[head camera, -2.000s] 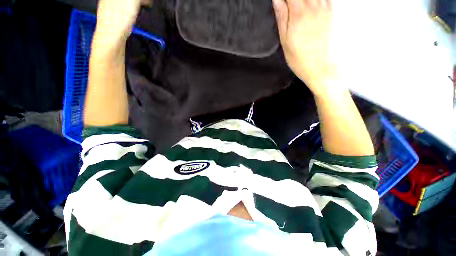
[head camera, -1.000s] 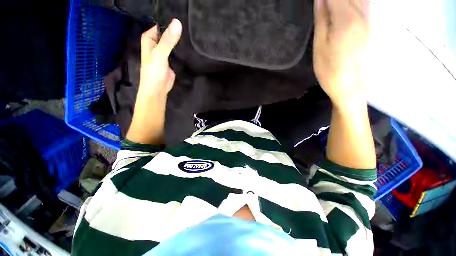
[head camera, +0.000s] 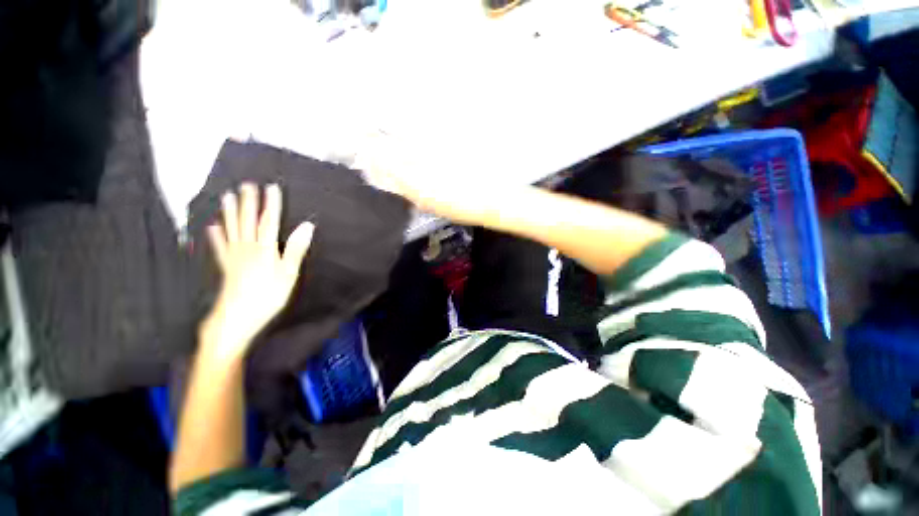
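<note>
Dark grey-brown fabric (head camera: 348, 237) lies over the front edge of the white table (head camera: 484, 96) and hangs down toward my lap. My left hand (head camera: 252, 257) lies on it with fingers spread, holding nothing. My right hand (head camera: 388, 171) is at the fabric's upper right edge. It is washed out by glare, so its fingers and any grip are hidden.
Orange-handled snips (head camera: 640, 22) and red scissor handles (head camera: 780, 20) lie at the table's back right. A blue basket (head camera: 814, 232) with dark pieces stands at right, near a red object (head camera: 841, 151). Another blue basket (head camera: 343, 373) is below the fabric.
The view has turned, showing more of the table. My left hand has gone from raised beside the panel to spread on the fabric. The rounded panel no longer shows; my right arm now reaches across leftward.
</note>
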